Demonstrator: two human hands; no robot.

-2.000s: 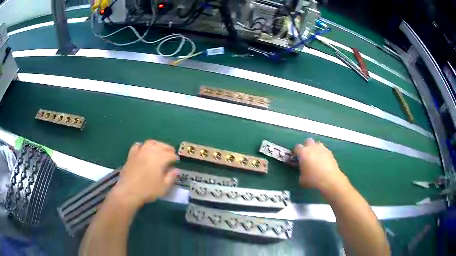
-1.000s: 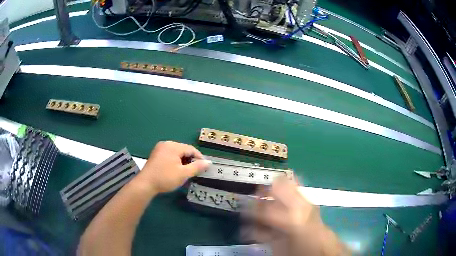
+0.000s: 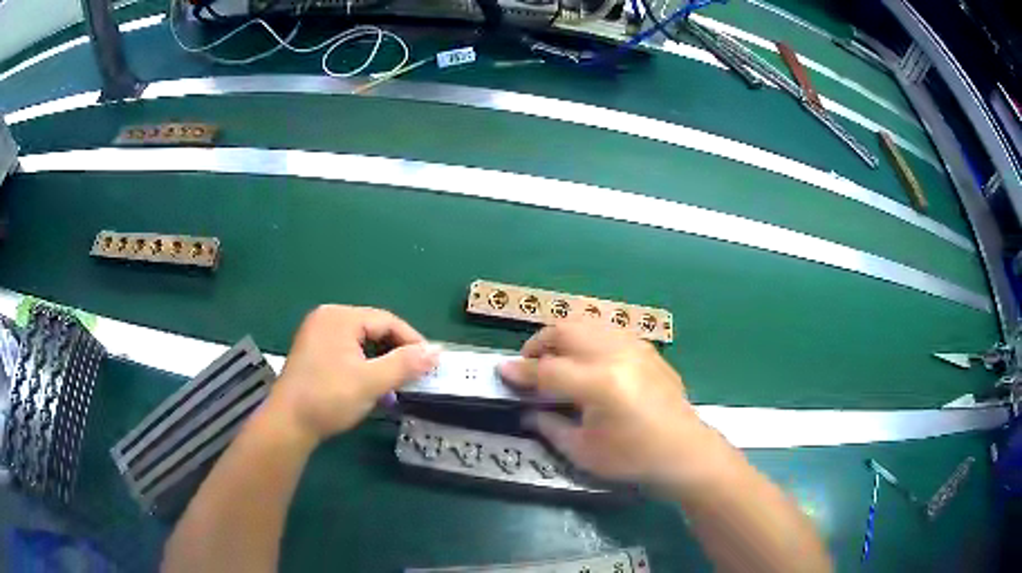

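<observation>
A pale silver cover plate (image 3: 471,374) is held level in front of me, with tiny hole clusters on its top. My left hand (image 3: 342,375) grips its left end between thumb and fingers. My right hand (image 3: 605,392) grips it farther right and hides that part. A grey six-nest fixture block (image 3: 482,457) lies just below it, its right end partly behind my right hand. A brass-coloured fixture bar (image 3: 560,307) lies just beyond the hands. Another pale bar (image 3: 560,563) is cut off by the bottom edge.
Stacked fixtures (image 3: 196,425) and a large dark ribbed pile (image 3: 50,392) lie at left. Brass-coloured bars (image 3: 155,249) lie farther left. A red strip (image 3: 798,73), a yellow-brown bar (image 3: 902,171), a blue stick (image 3: 871,515) and a small grey bar (image 3: 950,488) lie at right.
The view has shifted. Both hands now hold the pale plate; a second ago my right hand was blurred over its right end. The far brass bar appears farther left than before.
</observation>
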